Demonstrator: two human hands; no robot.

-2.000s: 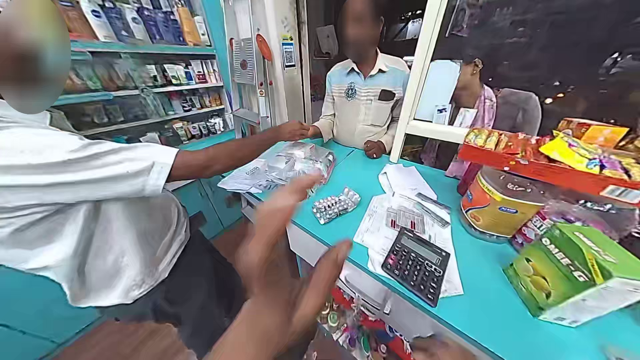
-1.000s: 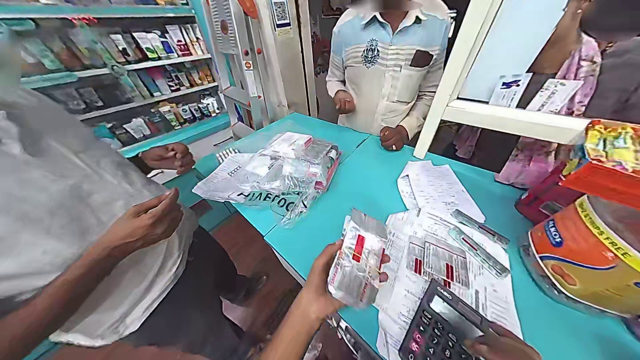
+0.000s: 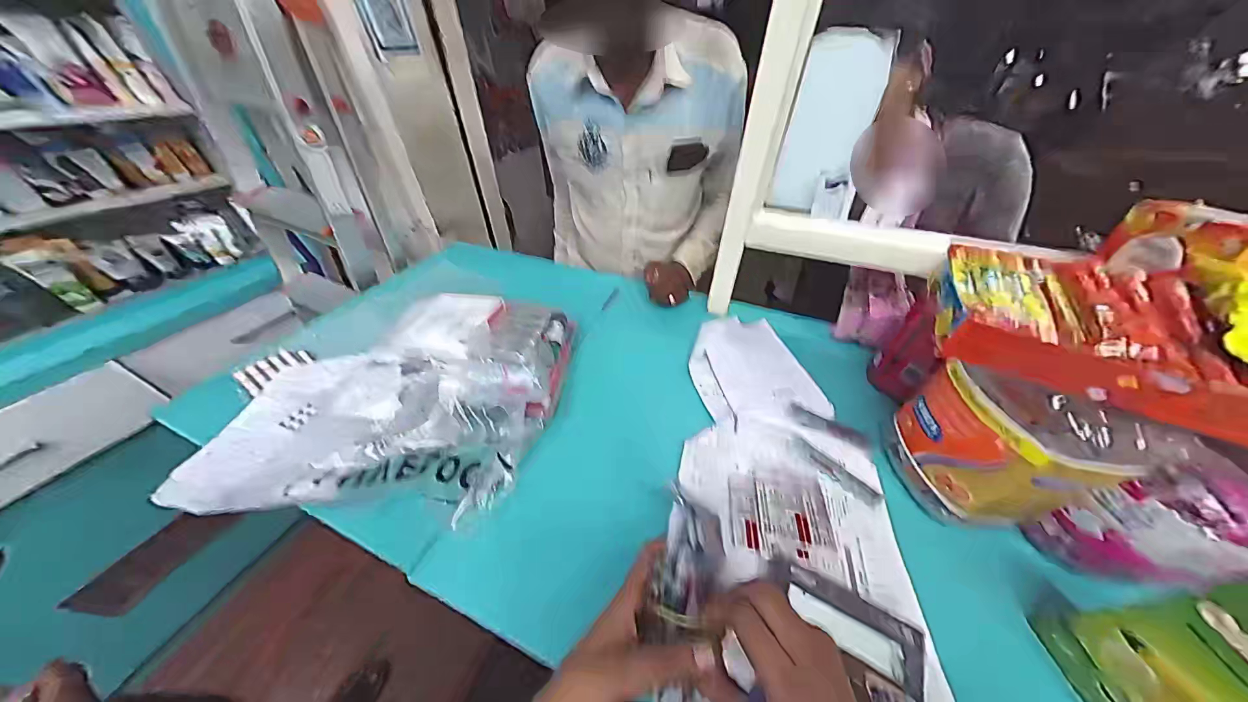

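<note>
At the bottom middle, my left hand (image 3: 624,639) is closed around a blurred bundle of blister strips (image 3: 687,575). My right hand (image 3: 780,634) touches the same bundle from the right, its fingers bent over the lower part; whether it grips is blurred. Beside it lies a calculator (image 3: 858,624), partly under the right hand. Papers (image 3: 697,468) lie beyond my hands, with a blister strip with red marks (image 3: 780,522) on top and more strips (image 3: 834,448) at their right. A clear plastic bag of medicine packs (image 3: 458,380) rests on the counter to the left.
The turquoise counter (image 3: 604,458) runs below a white window frame (image 3: 848,239). A person in a light shirt (image 3: 634,146) stands behind it, another sits beyond the frame. On the right are a plastic jar (image 3: 985,448), a red tray of packets (image 3: 1092,366) and a green box (image 3: 1150,643).
My left hand, holding blister packs one second ago, is now lower and close to my right hand, which was at the calculator. The co-worker at the left has mostly gone from view.
</note>
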